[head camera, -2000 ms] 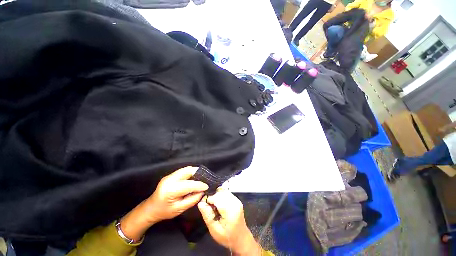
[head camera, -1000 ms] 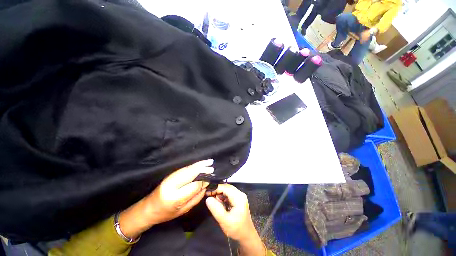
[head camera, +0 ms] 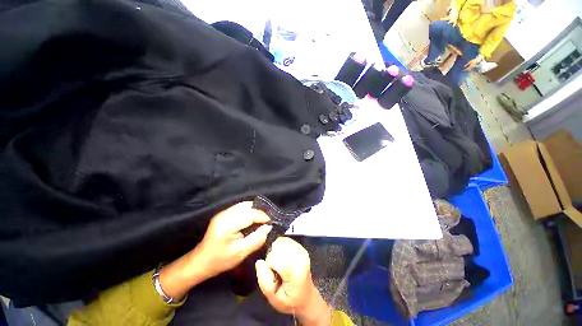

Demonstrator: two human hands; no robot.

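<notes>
A large black coat spreads over the left of the view, its curved front edge lying on the white table. Dark round buttons sit in a row on that edge. My left hand pinches the coat's lower edge, turned back so that the lining with thin white lines shows. My right hand is just right of and below it, fingers curled around a small dark object that I cannot make out. No needle can be made out.
A dish of loose buttons, black thread spools with pink ends and a smartphone lie on the table. Dark garments and a checked garment lie in blue crates at right. A person in yellow sits beyond; cardboard box.
My left hand has turned the coat edge back up, so the lined underside shows again and the lowest button is hidden. My right hand has moved slightly down from the cloth.
</notes>
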